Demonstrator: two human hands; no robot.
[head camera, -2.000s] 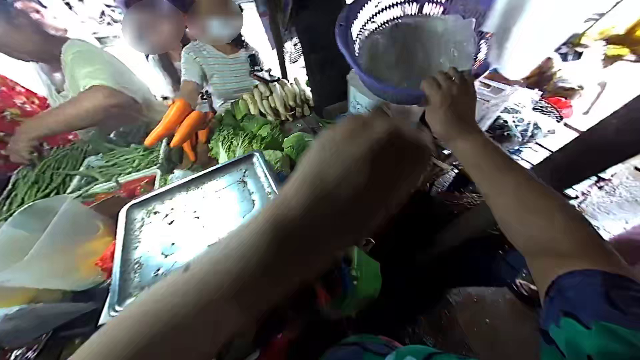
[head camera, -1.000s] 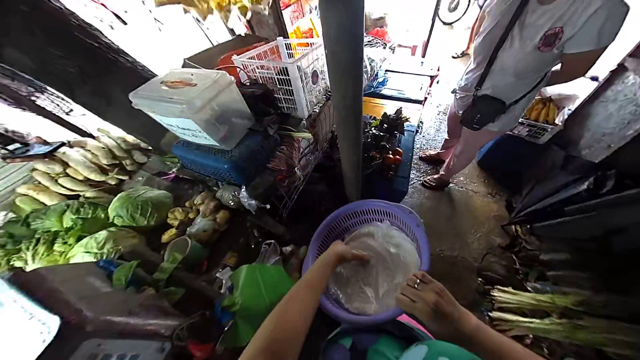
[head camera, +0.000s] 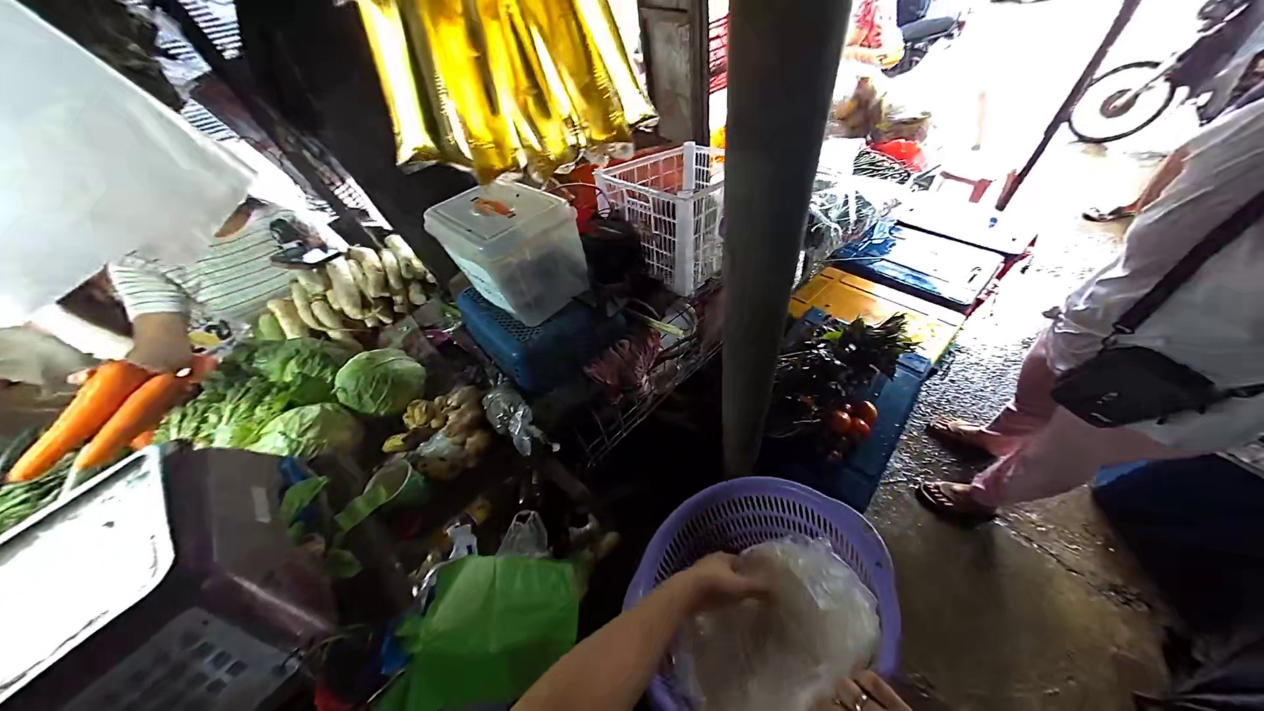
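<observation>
A purple plastic basket (head camera: 765, 489) with slotted sides stands at the bottom, right of centre. Inside lies a bundle of clear plastic bags or film (head camera: 790, 632). My left hand (head camera: 721, 583) reaches in from below and rests on the upper left of the bundle, its fingertips partly hidden by the plastic. At the bottom edge, my right hand (head camera: 864, 693), with a ring on a finger, touches the bundle's lower right; most of this hand is cut off by the frame. Whether either hand grips the plastic is not clear.
A dark post (head camera: 780, 237) rises behind the basket. Left are a green bag (head camera: 494, 632), cabbages (head camera: 380, 382), a metal tray (head camera: 89, 573) and a person's hand with carrots (head camera: 109, 410). A clear lidded box (head camera: 509, 247) stands behind. A person (head camera: 1165, 296) stands at right.
Two seconds ago my right hand held the basket's rim, with my left arm crossing the view. Both hands have since come to the plastic in the basket. The view has swung considerably.
</observation>
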